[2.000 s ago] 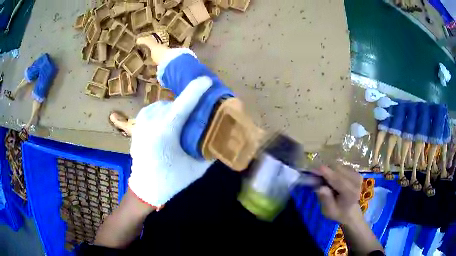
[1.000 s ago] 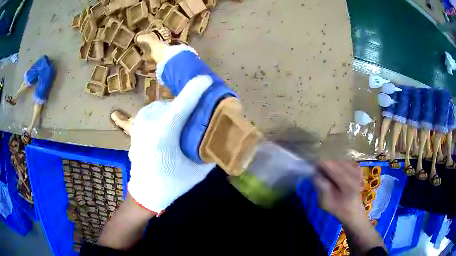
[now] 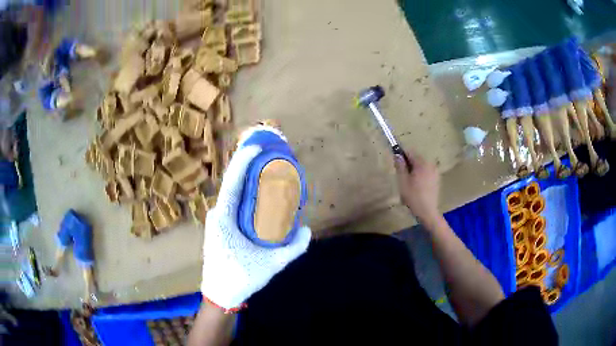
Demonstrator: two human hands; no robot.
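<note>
My left hand [image 3: 250, 263], in a white knit glove, grips a figurine lower body [image 3: 300, 196] in blue shorts, its waist turned up toward me. A tan insert [image 3: 277, 201] sits inside the oval waist, about level with the rim. The legs are mostly hidden behind the waist and glove. My bare right hand [image 3: 420, 186] holds a small mallet [image 3: 385, 125] by its black grip, over the table to the right of the figurine. The mallet's silver shaft and its black and yellow-green head show, apart from the figurine.
A heap of tan inserts [image 3: 162, 135] lies left on the table [image 3: 338, 40]. Another lower body [image 3: 75, 236] lies at far left. Several stand in a row [image 3: 547, 81] at right beside white bottles [image 3: 475, 136]. Orange rings [image 3: 530, 233] fill a blue bin [image 3: 577, 233] below right.
The view has shifted. The figurine is now turned waist up, and its insert has gone from sticking out to sitting within the waist. The mallet has moved away from it, up and right.
</note>
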